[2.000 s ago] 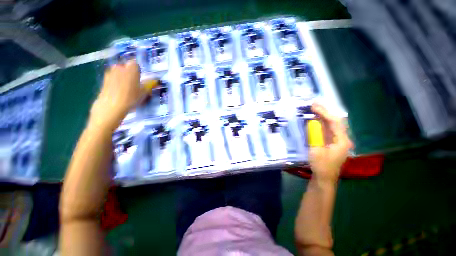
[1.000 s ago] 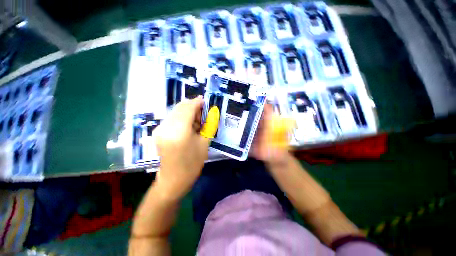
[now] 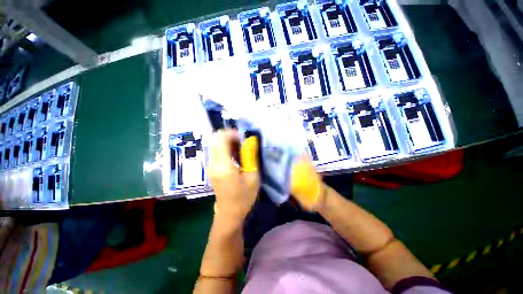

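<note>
My left hand (image 3: 232, 172), with yellow on the thumb, holds blister packs (image 3: 278, 158) above the front of a large carrier tray (image 3: 189, 95). The packs are tilted and blurred, with white and dark areas; I cannot tell how many there are. My right hand (image 3: 308, 185), also with yellow on it, is at their right edge, its fingers partly hidden. The tray holds rows of flat white-and-black parts in clear packs (image 3: 310, 74). Bare white shows at the left of the middle row. One pack (image 3: 187, 161) lies at the front left corner.
A neighbouring tray (image 3: 37, 143) of similar packs lies at the left on the green bench (image 3: 112, 132). A striped sleeve or garment (image 3: 28, 252) shows at lower left. Red stools (image 3: 401, 169) are below the bench edge. Grey stacked sheets (image 3: 487, 51) stand at upper right.
The packs came off the tray into my hands. Since the last frame they have turned to a steeper, blurred angle, and the tray appears slightly further right in view.
</note>
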